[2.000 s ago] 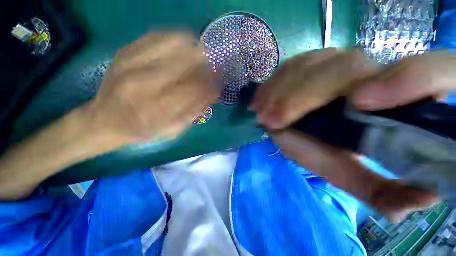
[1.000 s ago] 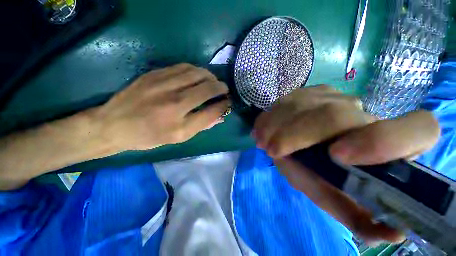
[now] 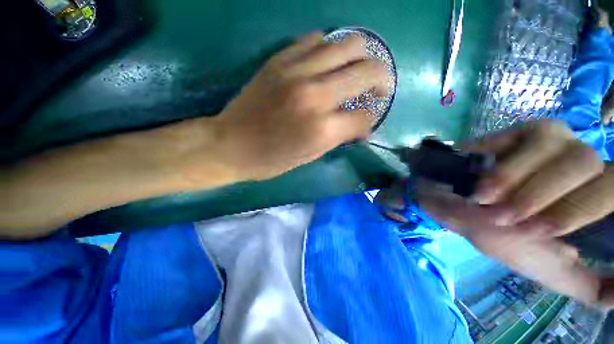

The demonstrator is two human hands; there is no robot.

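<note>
My bare left hand (image 3: 303, 107) is over the left part of the round screw plate (image 3: 387, 74) and hides much of it. Its fingers are bent and slightly blurred; whether they hold anything is hidden. My bare right hand (image 3: 538, 185) is at the right, closed around the electric screwdriver (image 3: 441, 164). The screwdriver's black front end and thin bit point left, with the bit close to my left fingertips. Small silvery grains show on the plate's right part.
Tweezers (image 3: 454, 54) with a red spot lie right of the plate. A clear blister tray (image 3: 525, 67) is farther right. A module (image 3: 71, 17) sits in the black tray (image 3: 111, 33) at top left. Another person's blue sleeve (image 3: 589, 94) shows at the right edge.
My left hand has moved right and up, from beside the plate to over it. My right hand has moved right with the screwdriver, whose black front and bit now show.
</note>
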